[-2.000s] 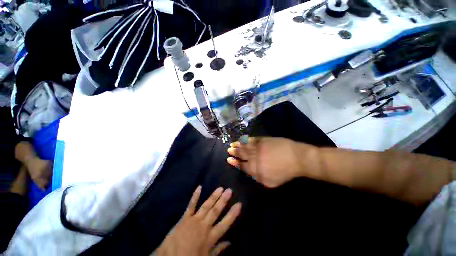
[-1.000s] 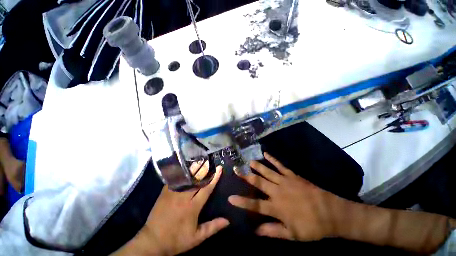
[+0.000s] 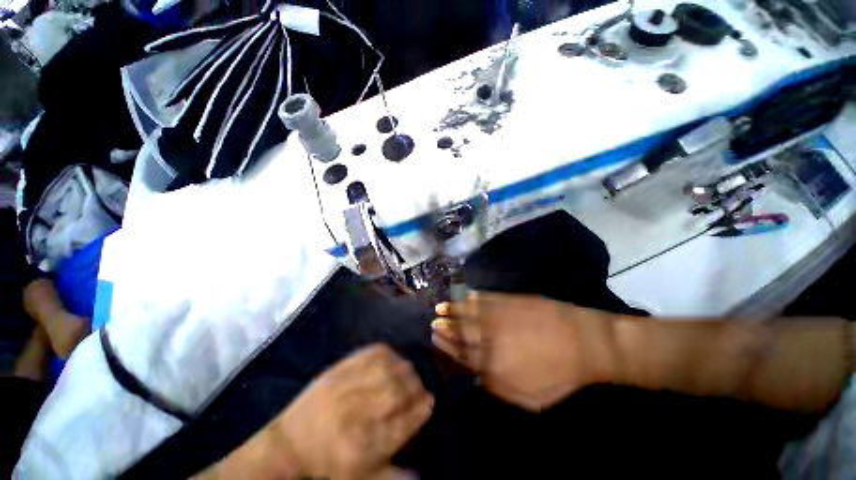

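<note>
A black cloth [image 3: 319, 328] lies under the needle area of a white sewing machine [image 3: 554, 112]. White fabric [image 3: 216, 281] with a dark seam line lies to its left. The presser foot [image 3: 420, 277] is at the head's left end, just beyond my right fingertips. My right hand [image 3: 526, 347] lies on the black cloth, fingertips together close to the foot; whether it pinches cloth is unclear. My left hand [image 3: 352, 412] is on the black cloth nearer to me, blurred, with its fingers curled; what is under them is hidden.
White strips [image 3: 272, 94] fan over black cloth behind the machine. Red and blue snips [image 3: 756, 223] lie right of the bed. A grey ribbed knob [image 3: 310, 127] stands on the head. Another person's hands [image 3: 56, 319] show at the far left, by blue material [image 3: 83, 272].
The view has moved back from the machine. My left hand has drawn away from the foot towards me and its fingers have curled. My right hand's spread fingers have come together near the foot.
</note>
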